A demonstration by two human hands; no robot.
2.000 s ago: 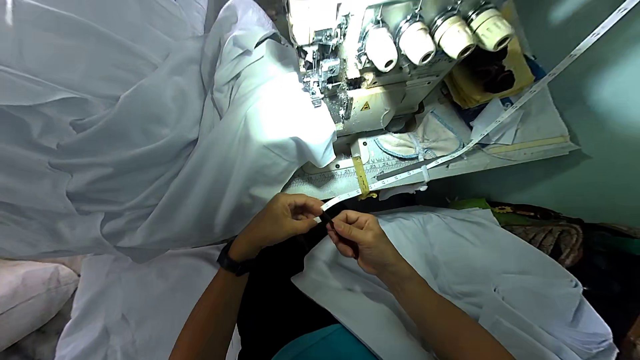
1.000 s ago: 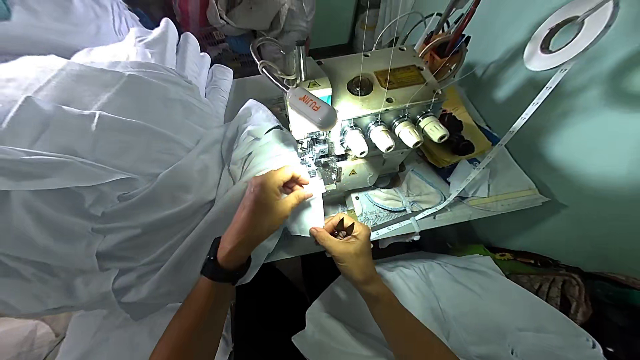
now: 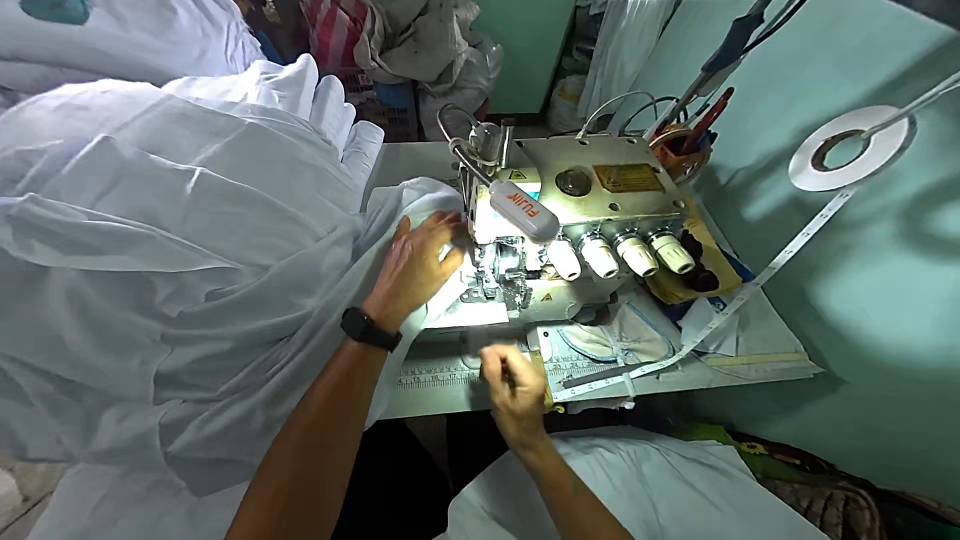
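Observation:
My left hand (image 3: 421, 262), with a black watch (image 3: 370, 330) at the wrist, lies on the white fabric (image 3: 247, 300) just left of the needle area of an overlock sewing machine (image 3: 600, 187). Its fingertips are partly lost in the glare, so a grip on the cloth cannot be told. My right hand (image 3: 516, 386) is curled over the front of the table, beside the end of a white printed label tape (image 3: 592, 385); what lies inside its fingers is hidden. The lamp (image 3: 523, 211) lights the presser foot (image 3: 489, 289) and the plate below it.
The tape runs from a roll (image 3: 853, 148) at the right wall. A ruler scale (image 3: 435, 377) lines the table's front. Behind the machine stands a holder with tools (image 3: 681, 150). More white cloth (image 3: 637, 487) covers the lap, and bags (image 3: 420, 45) are piled at the back.
My left hand has moved up and away onto the fabric beside the machine. My right hand has shifted down from the fabric edge; the small dark snips seen in it earlier no longer show.

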